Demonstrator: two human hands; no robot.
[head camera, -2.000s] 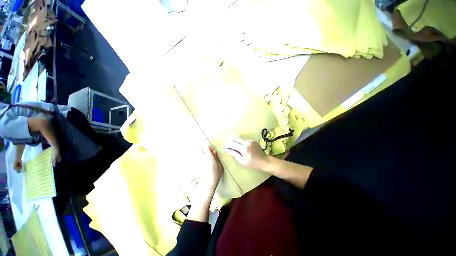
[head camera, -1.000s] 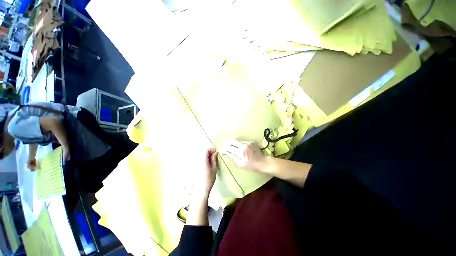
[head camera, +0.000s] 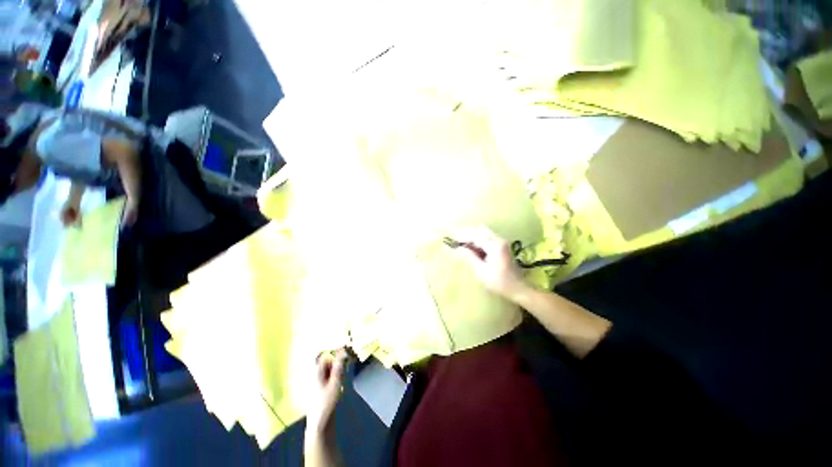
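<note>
A broad yellow fabric piece (head camera: 479, 315) with a seam line lies in front of me, glaring to white. My right hand (head camera: 493, 260) is over it, shut on a small dark tool (head camera: 463, 244), probably snips. My left hand (head camera: 330, 372) is low at the left, off the piece, at a small dark item (head camera: 348, 352) by the edge of the left yellow stack (head camera: 233, 310). Whether it grips that item is unclear. A black cord or loop (head camera: 546, 262) lies right of my right hand, beside small crumpled yellow pieces (head camera: 554, 214).
Layered yellow panels (head camera: 702, 77) lie at the upper right, by brown cardboard (head camera: 661, 178). A pale grey square (head camera: 379, 390) is low near my lap. At the left, a person (head camera: 96, 155) holds a yellow sheet (head camera: 91, 246) at another table, near a white-framed cabinet (head camera: 214, 141).
My left hand has left the seam and moved down and left. My right hand has risen slightly, and the dark tool now shows at its fingers. The view has shifted.
</note>
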